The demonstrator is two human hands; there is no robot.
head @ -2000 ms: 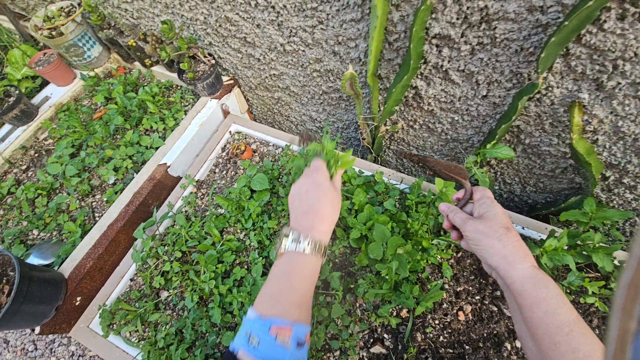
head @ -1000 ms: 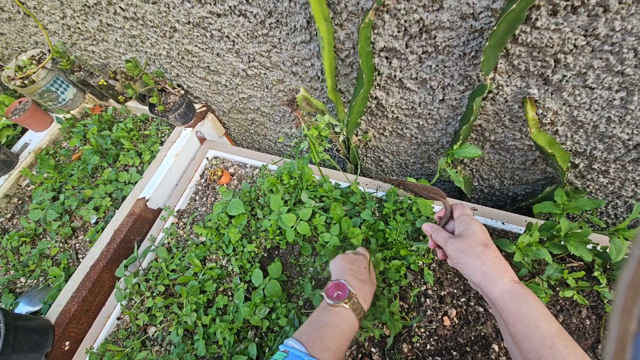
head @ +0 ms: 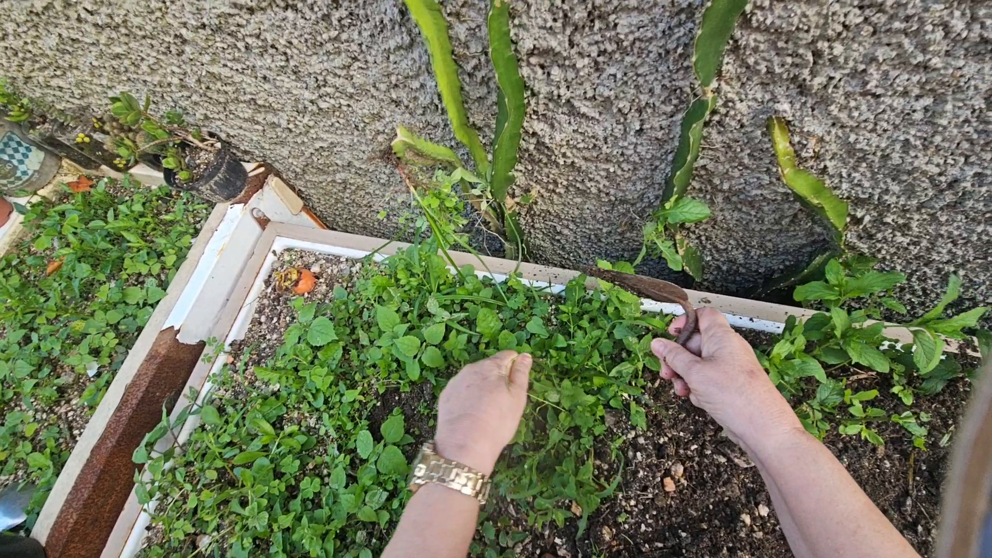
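Observation:
My left hand (head: 482, 403), with a metal-banded watch (head: 451, 473) at the wrist, is closed with thumb against fingers over the low green plants (head: 411, 341); thin stems show at its fingertips. My right hand (head: 709, 368) grips the curved shank of a rusty hand trowel (head: 639, 285), whose blade points left over the bed's back rim. Bare dark soil (head: 682, 488) lies below the right hand. The trowel's handle is hidden in the palm.
A white and beige bed frame (head: 542, 277) runs along a rough stucco wall (head: 604, 139). Cactus stems (head: 508, 108) climb the wall. A black pot (head: 213, 174) stands at the back left, beside a second planted bed (head: 101, 279). An orange object (head: 304, 281) lies in the corner.
My left hand was near the back rim with a bunch of greens two seconds ago, and is now lower over the plants. My right hand still holds the trowel.

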